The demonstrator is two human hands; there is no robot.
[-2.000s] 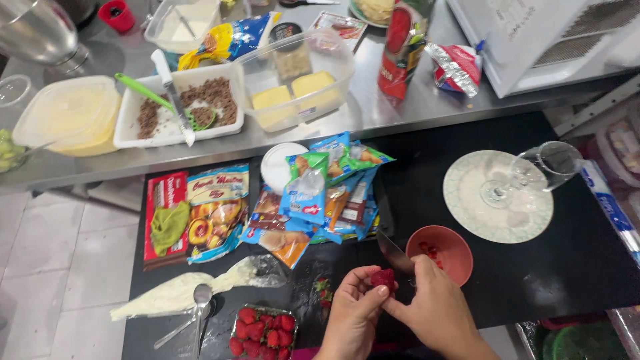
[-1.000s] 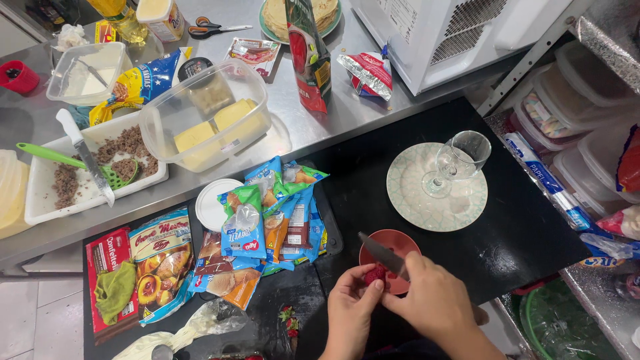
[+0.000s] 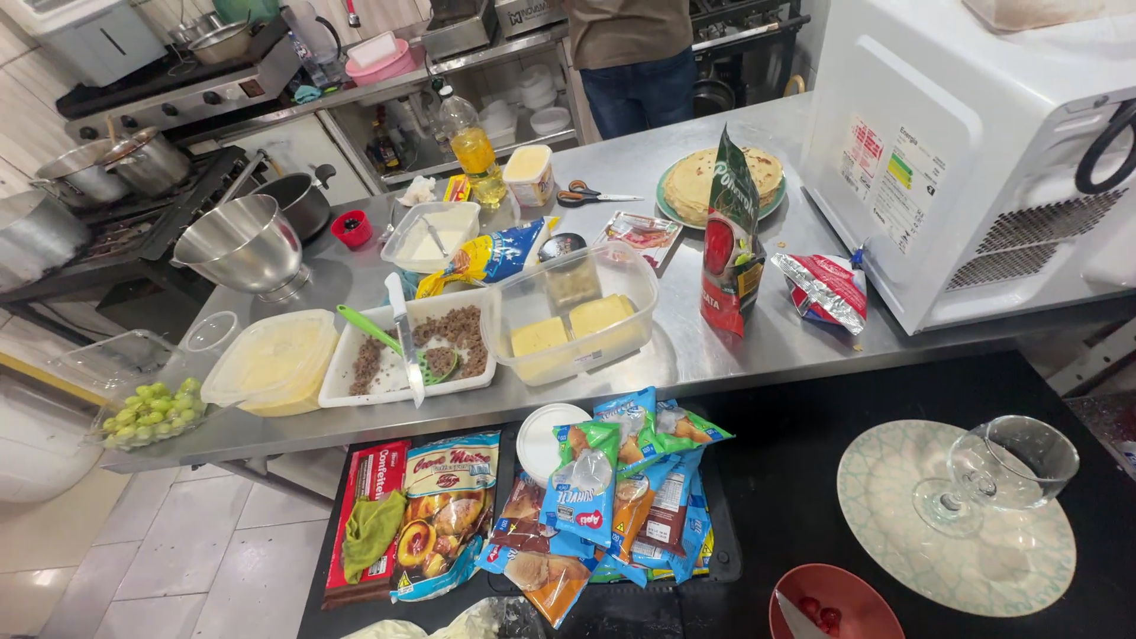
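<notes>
Neither of my hands is in the frame now. At the bottom right, the tip of a knife blade [image 3: 796, 619] reaches over a reddish bowl [image 3: 859, 593] that holds small red pieces; whatever holds the knife is hidden below the edge. Right of the bowl, a stemmed glass [image 3: 1012, 463] rests on a pale patterned plate [image 3: 887, 550]. Left of the bowl lies a pile of colourful packets [image 3: 581, 488] with a white round lid [image 3: 543, 435]. A piping bag with white filling [image 3: 461, 623] is partly visible at the bottom edge.
On the steel counter stand a clear tub with yellow blocks [image 3: 643, 342], a tray of ground meat [image 3: 355, 390], a red pouch [image 3: 729, 266], scissors [image 3: 599, 196] and flatbreads [image 3: 763, 169]. A microwave [image 3: 941, 177] is at right, green grapes [image 3: 155, 410] at left. A person [image 3: 632, 62] stands behind.
The view has swung up, showing the far kitchen and a person. My hands, which held a strawberry and a knife near the reddish bowl, are out of view.
</notes>
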